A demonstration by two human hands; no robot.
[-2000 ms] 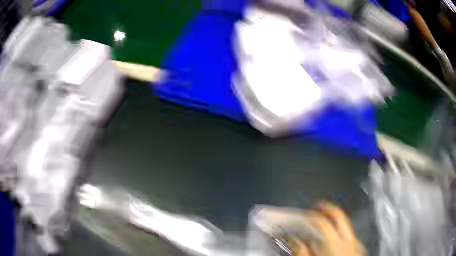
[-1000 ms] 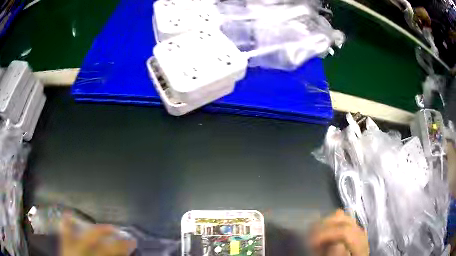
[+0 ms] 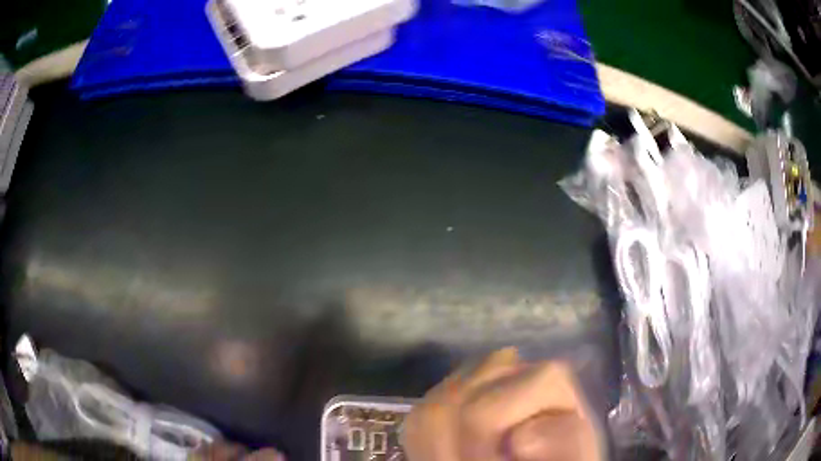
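Observation:
An open white power strip housing (image 3: 335, 432) lies at the bottom centre, cut off by the lower edge, with metal contacts and inner parts showing. My right hand (image 3: 509, 419) is over its right side and hides much of the inside; its fingers are bent, and whether they grip anything cannot be told. My left hand (image 3: 239, 453) shows only as blurred fingertips at the bottom edge, left of the housing. A bagged white power cord (image 3: 135, 421) lies beside those fingertips at the lower left.
Blue corrugated sheets (image 3: 468, 67) lie at the back, with stacked white power strips (image 3: 315, 27) on them. Bagged cords (image 3: 702, 270) are piled at the right, with an open housing (image 3: 783, 180) beyond. A green conveyor (image 3: 684, 45) runs behind a pale rail. More white units (image 3: 7, 126) stand at the left edge.
My right hand has moved left onto the housing. My left hand has moved down and right, mostly out of view. The view has shifted, so the back stack sits higher in the picture.

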